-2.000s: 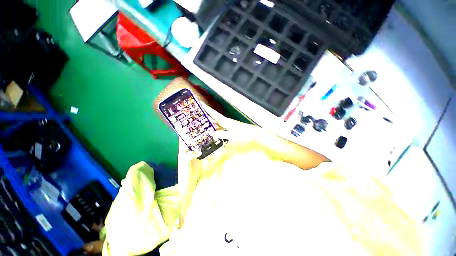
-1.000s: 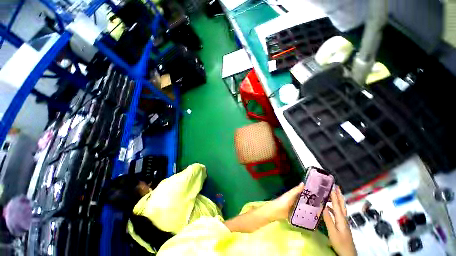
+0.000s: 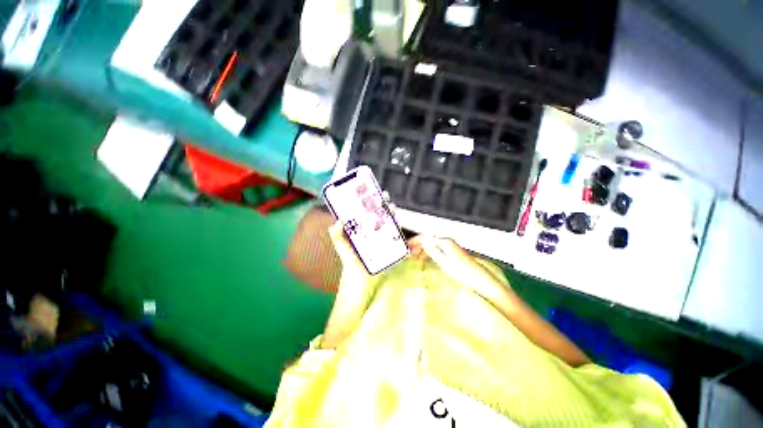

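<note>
A smartphone (image 3: 366, 221) with a lit, pale screen showing pink marks is held tilted above the bench's front edge. My left hand (image 3: 350, 253) is shut on it, gripping its lower left side, with fingertips showing at its right edge. My right hand (image 3: 442, 253) is just right of the phone's lower end, fingers slightly bent and blurred. No object shows in it. Whether it touches the phone is unclear.
A black foam tray (image 3: 456, 171) with a white label lies beyond the phone. Small dark parts (image 3: 578, 222), a red-handled tool (image 3: 527, 209) and a blue item (image 3: 571, 168) lie right of it. A red stool (image 3: 222, 180) and a woven seat (image 3: 314, 251) stand left.
The view has turned back toward the bench. The phone's screen content has changed and it tilts the other way. My right hand is now lower beside it, with its fingers less raised.
</note>
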